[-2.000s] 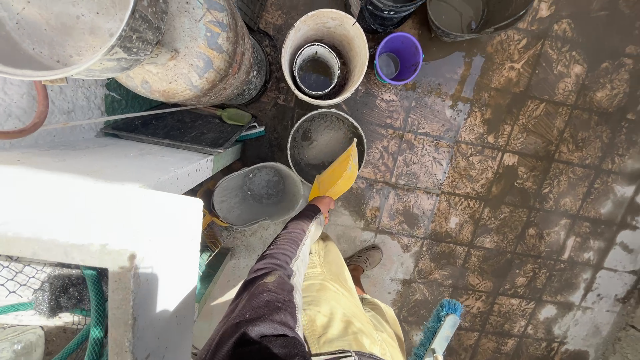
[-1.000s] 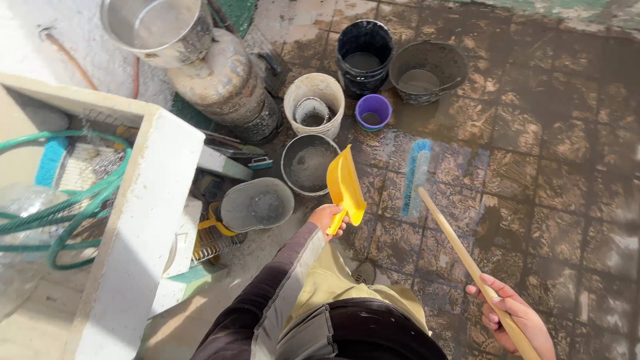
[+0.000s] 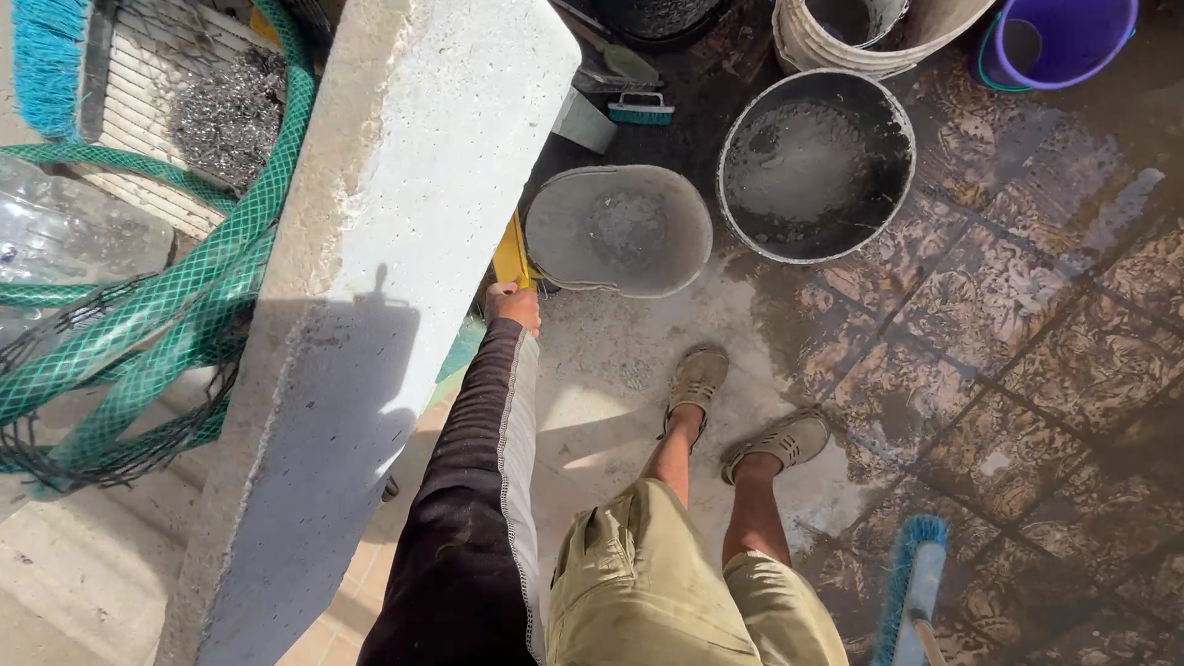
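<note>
With its fingers closed on a yellow plastic dustpan [image 3: 511, 256], my left hand [image 3: 514, 307] reaches down beside the white concrete ledge, which hides part of the pan. Just right of that hand is a grey oval bucket [image 3: 618, 231] with grey residue inside. A round black bucket [image 3: 814, 166] holding grey sludge stands further right. The blue-bristled broom [image 3: 911, 592] lies at the bottom right, its wooden handle running out of the frame. My right hand is out of view.
The white concrete ledge [image 3: 435, 139] rises at left, with a green hose [image 3: 231, 231] and steel wool [image 3: 229, 116] beyond it. A beige bucket [image 3: 879, 51] and a purple bucket [image 3: 1064, 42] stand at the top right. Wet patterned tiles [image 3: 980, 296] cover the right side.
My left hand has moved the yellow dustpan from beside the round bucket to beside the ledge. My right hand, on the broom handle one second ago, has left the view.
</note>
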